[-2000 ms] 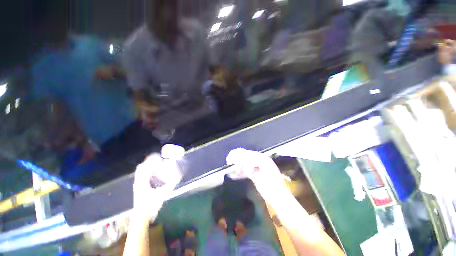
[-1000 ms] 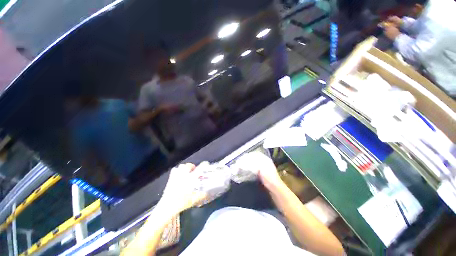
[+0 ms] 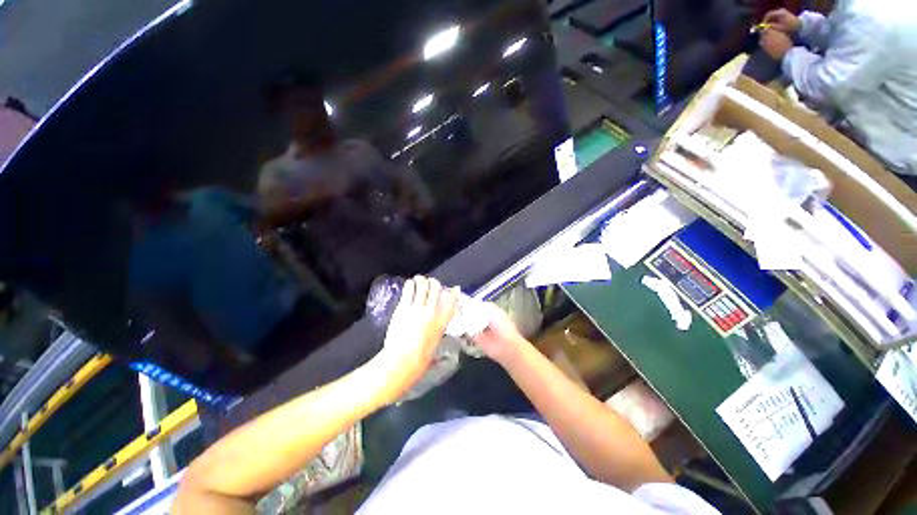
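The large glossy black screen [image 3: 483, 191] fills the left and upper middle, with people and lamps reflected in it. Its matt dark lower frame [image 3: 513, 239] runs diagonally past my hands. My left hand [image 3: 414, 327] is closed around a clear, shiny, ribbed thing that looks like the plastic bottle [image 3: 384, 300]; its end shows beyond my fingers. My right hand [image 3: 495, 332] touches or nearly touches my left and is closed on a small white wipe [image 3: 468, 315]. The fingers partly hide both things. Clear crumpled plastic shows below my hands.
A green-topped side table [image 3: 633, 347] at right bears a calculator-like device [image 3: 699, 287], a blue tray and papers. An open cardboard box [image 3: 855, 171] holds white items. Another person [image 3: 855, 80] works at upper right. Yellow-striped rails [image 3: 121, 453] are at lower left.
My hands have lifted slightly and come together; the shiny bottle end now shows beyond my left fingers. The view has shifted down from the tilted, closer view two seconds ago.
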